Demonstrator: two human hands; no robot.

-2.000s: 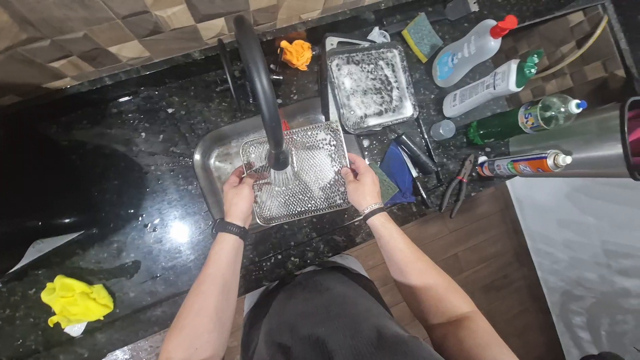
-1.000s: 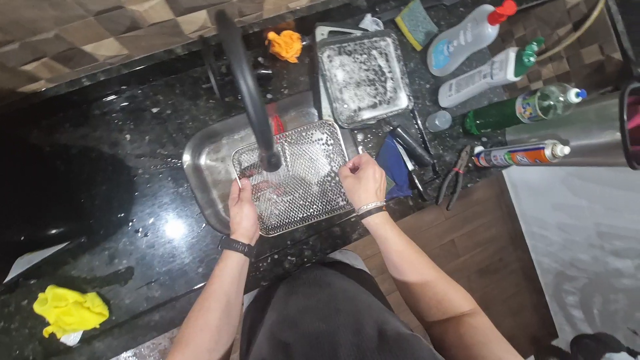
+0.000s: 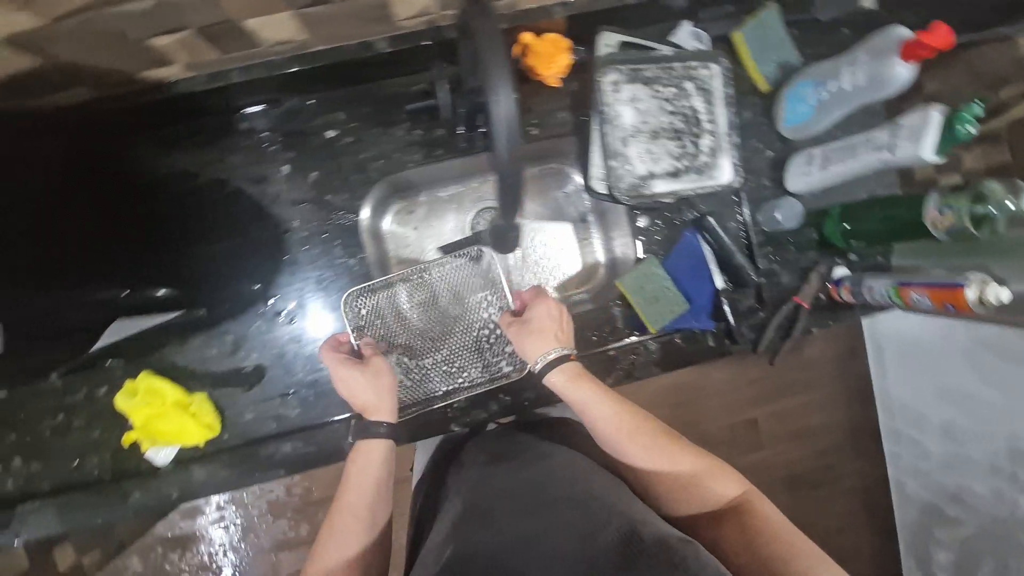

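A rectangular perforated metal tray [image 3: 436, 328] is between my hands, tilted over the front left edge of the steel sink [image 3: 384, 232]. My left hand [image 3: 362, 376] grips its left side, and my right hand [image 3: 540, 326] grips its right side. Above the tray's far edge hangs the black faucet [image 3: 500, 144], its spout near the metal. The sink's drain and a wet, shiny bottom show behind the tray. Wet foam or droplets cover part of the mesh.
Right of the sink lie a foamy pan [image 3: 668, 128], a sponge [image 3: 652, 294], a blue cloth [image 3: 692, 280], pliers [image 3: 794, 314], a spray can [image 3: 912, 290] and several bottles. An orange cloth [image 3: 544, 58] lies behind the sink, a yellow cloth [image 3: 168, 412] at left.
Both hands have moved the perforated tray from over the sink toward the front left, so more of the sink's inside shows. My right hand is again on the tray's right side.
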